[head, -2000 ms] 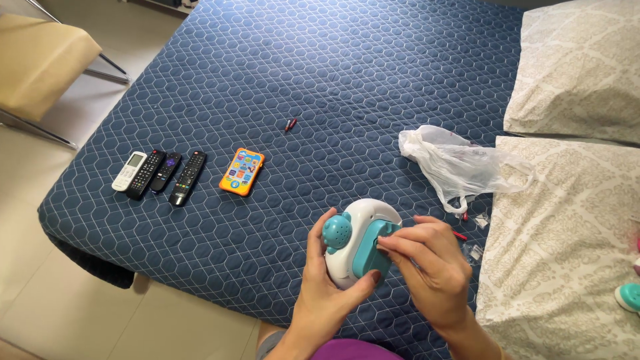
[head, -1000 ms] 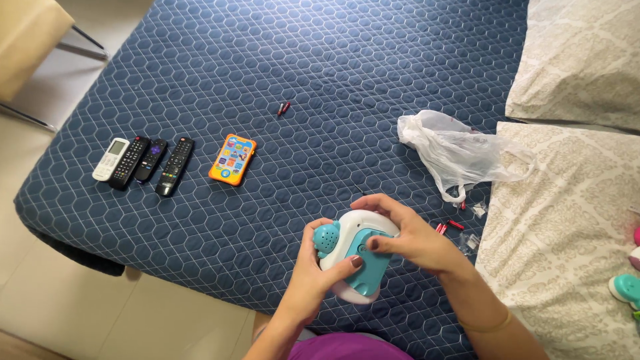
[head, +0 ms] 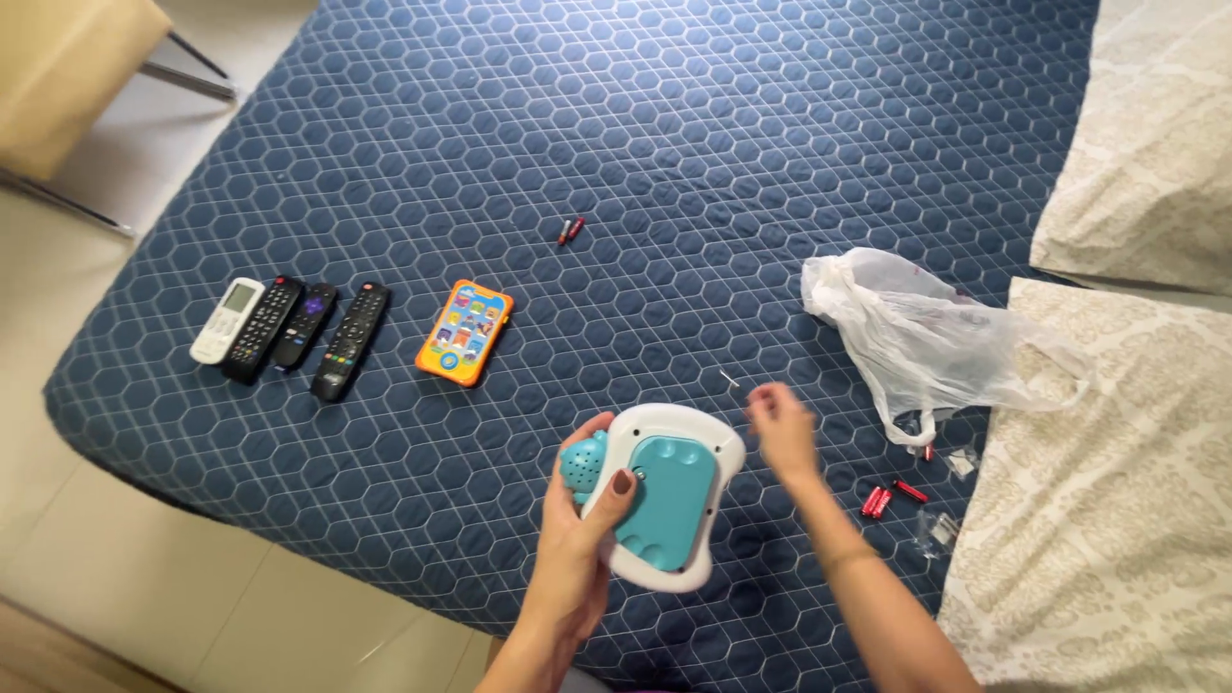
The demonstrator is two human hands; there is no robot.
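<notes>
My left hand (head: 577, 529) grips a white and teal plastic toy (head: 674, 500), its thumb lying on the teal panel on the toy's back near a small screw. A round teal part with holes (head: 583, 464) sticks out at the toy's left side. To the right of the toy, my right hand (head: 782, 428) is over the quilted bedspread, fingertips bent together; whether anything is between them cannot be told. Just beyond those fingertips a small thin metallic item (head: 730, 378) lies on the bedspread. Several red batteries (head: 878, 501) are right of my right forearm.
A white plastic bag (head: 895, 327) lies right of centre, with small clear wrappers (head: 938, 531) below it. An orange toy phone (head: 465, 333) and several remote controls (head: 351, 342) lie to the left. Two small batteries (head: 571, 230) rest farther back. Patterned pillows (head: 1107, 500) are at the right.
My right hand has left the toy and moved right, to the bedspread beside the thin metallic item. My left hand still holds the toy, teal panel up.
</notes>
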